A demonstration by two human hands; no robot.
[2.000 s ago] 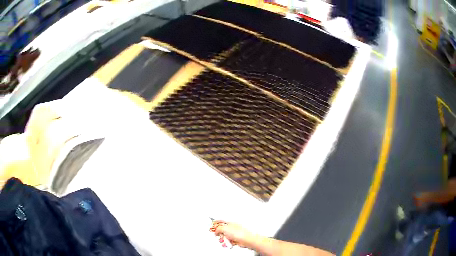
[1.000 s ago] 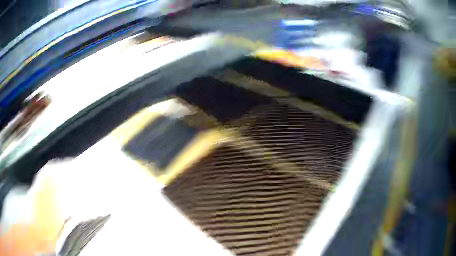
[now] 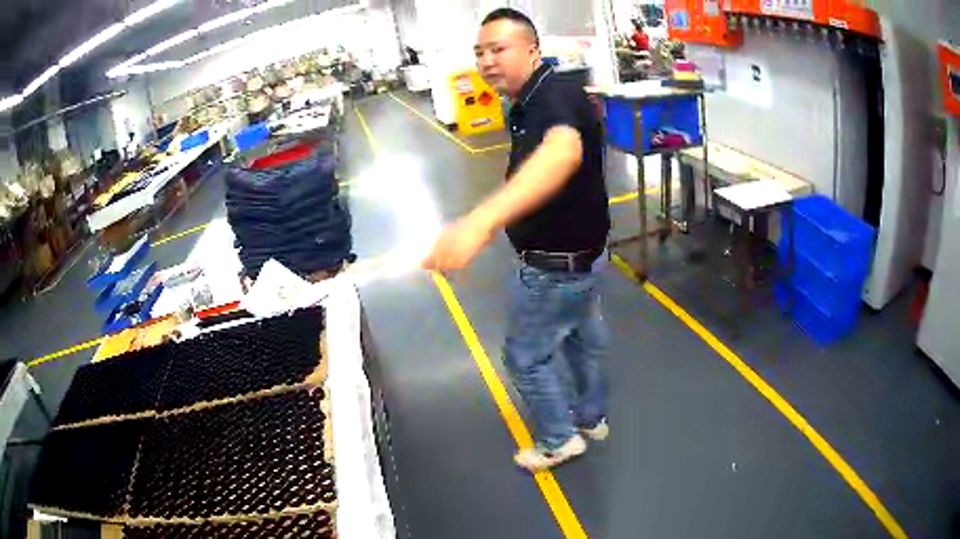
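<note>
Neither of my hands is in the picture. Nearest in front of me, at the lower left, small round-ended dark parts lie in dense rows on tan cardboard sheets. The sheets rest on the long white-covered table. A tall pile of dark folded items, perhaps backpacks, stands at the table's far end, with white sheets in front of it.
A person in a dark shirt and jeans stands in the aisle with an arm stretched toward the table. Blue crates, a metal stand, a low bench and a yellow cabinet stand beyond yellow floor lines.
My view has swung up and right, so the table now sits at the lower left and the aisle and person show. My hand with the snips and the navy bag seen earlier are out of view.
</note>
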